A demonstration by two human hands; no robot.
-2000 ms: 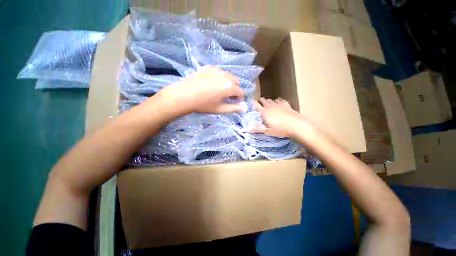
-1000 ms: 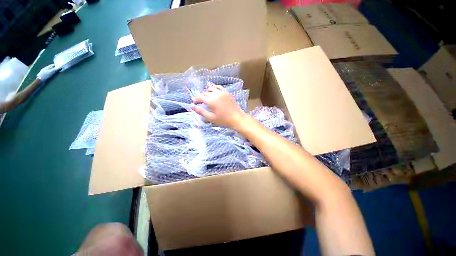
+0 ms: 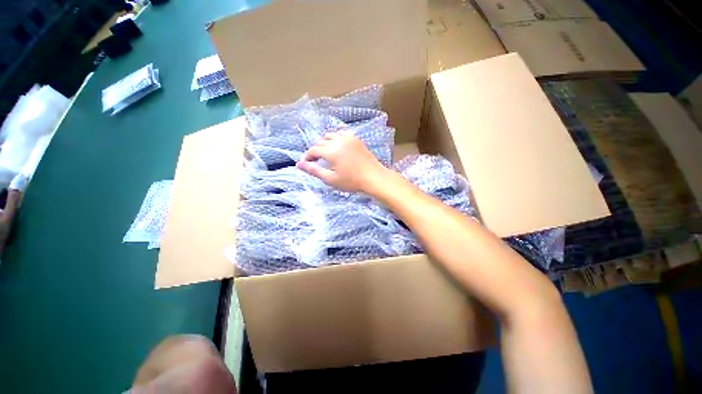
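The open carton point(image 3: 362, 319) stands against the table edge, its flaps folded outward. Whitish bubble bags point(image 3: 308, 223) stand crowded in rows on its left side, with dark shapes showing through. More bubble bags point(image 3: 435, 173) lie at its right side. My right hand point(image 3: 339, 160) is over the upper rows, fingers bent and touching the bags; whether it grips one is hidden. A blurred skin-coloured part of my left arm or hand point(image 3: 185, 369) is cut off by the bottom edge, left of the carton; its fingers cannot be made out.
The green table point(image 3: 92, 308) runs along the left. Bagged items point(image 3: 150, 212) lie beside the left flap, others point(image 3: 131, 88) farther up. Part of another person's hand point(image 3: 9, 212) shows at the left edge, near white plastic point(image 3: 35, 127). Flattened cartons point(image 3: 577, 50) lie at right above the blue floor point(image 3: 616, 331).
Two seconds ago both my hands were over the bags; my left has since left the carton. My right hand moved to the upper rows. The other person's gloved hand has drawn back from a bagged item.
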